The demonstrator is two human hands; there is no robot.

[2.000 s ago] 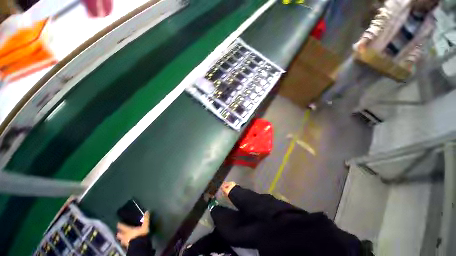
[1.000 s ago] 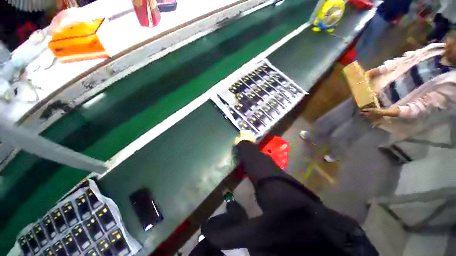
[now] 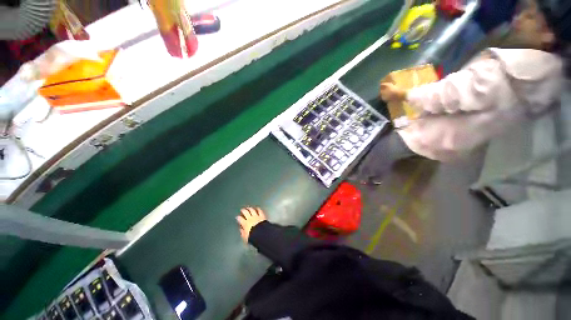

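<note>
My right hand lies palm down on the dark green bench, fingers spread, with nothing visible in it. Its black sleeve comes from the lower right. A blister tray of small black units with yellow marks lies up the bench, beyond my hand. A second such tray is cut off at the lower left edge. A black mobile phone lies on the bench beside that tray. My left hand is not in view.
A person in pale pink holds a brown carton beside the far tray. A red stool stands at the bench edge. The green conveyor runs alongside. An orange box sits on the white shelf. A grey post crosses at left.
My right hand has moved from the far tray's near corner back down the bench. My left hand, earlier at the phone, is out of view. The person has brought the carton to the bench.
</note>
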